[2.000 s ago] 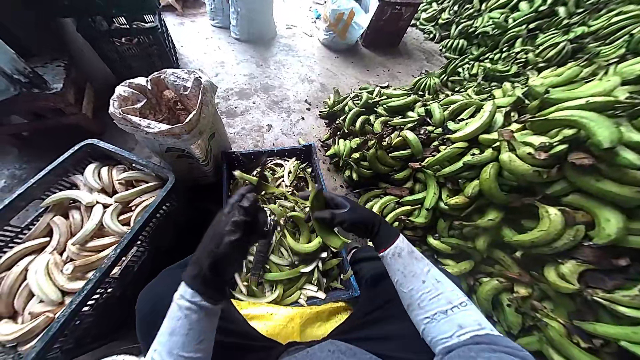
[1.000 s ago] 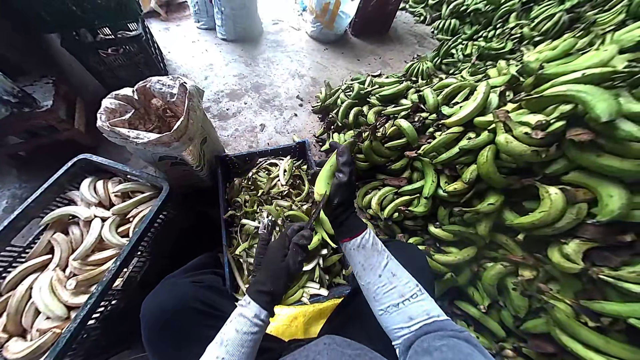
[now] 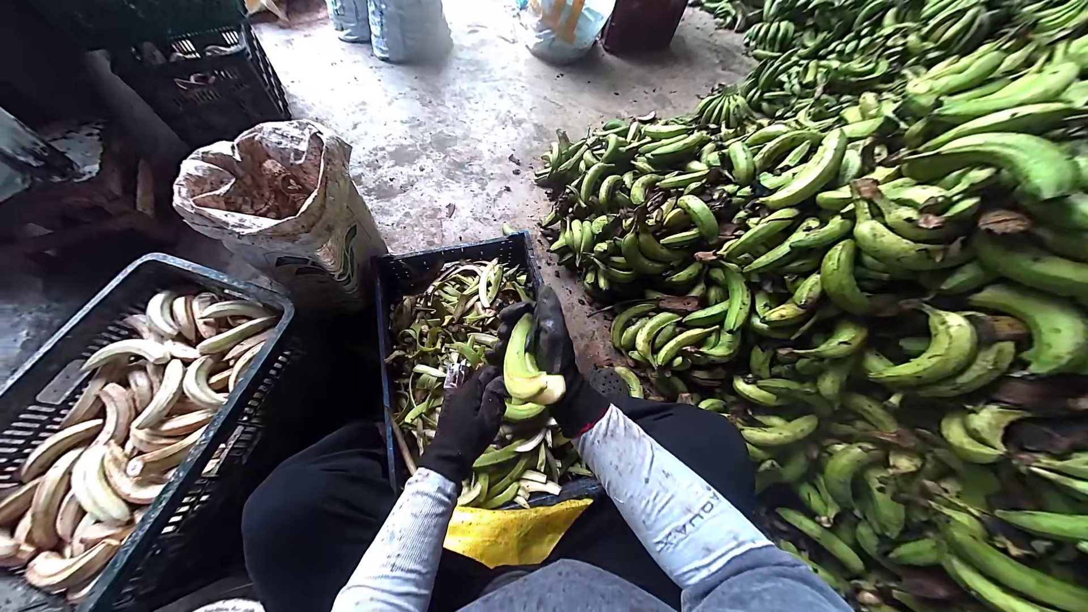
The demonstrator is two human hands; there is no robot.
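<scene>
My right hand (image 3: pixel 561 365), in a black glove, grips a green plantain (image 3: pixel 520 361) over the crate of peels. The plantain's lower end looks pale, as if cut or peeled. Close beside it on the left is my left hand (image 3: pixel 469 416), also black-gloved, with its fingers closed around a small tool (image 3: pixel 456 376); only a shiny part shows and its blade cannot be made out. Beneath both hands stands a dark blue plastic crate (image 3: pixel 384 340) holding green plantain peels (image 3: pixel 442 323). Peeled plantains (image 3: pixel 110 459) fill another plastic crate (image 3: pixel 183 501) at the left.
A large heap of green plantains (image 3: pixel 850 272) covers the right side. An open woven sack (image 3: pixel 297 242) of brownish matter stands behind the crates. Yellow material (image 3: pixel 514 534) lies at my lap. Farther back are a black crate (image 3: pixel 204 93), white sacks (image 3: pixel 408 30) and concrete floor (image 3: pixel 459 127).
My left hand has come up beside the plantain held by my right hand. The plantain now shows a pale lower end, and my right hand sits lower than one second ago.
</scene>
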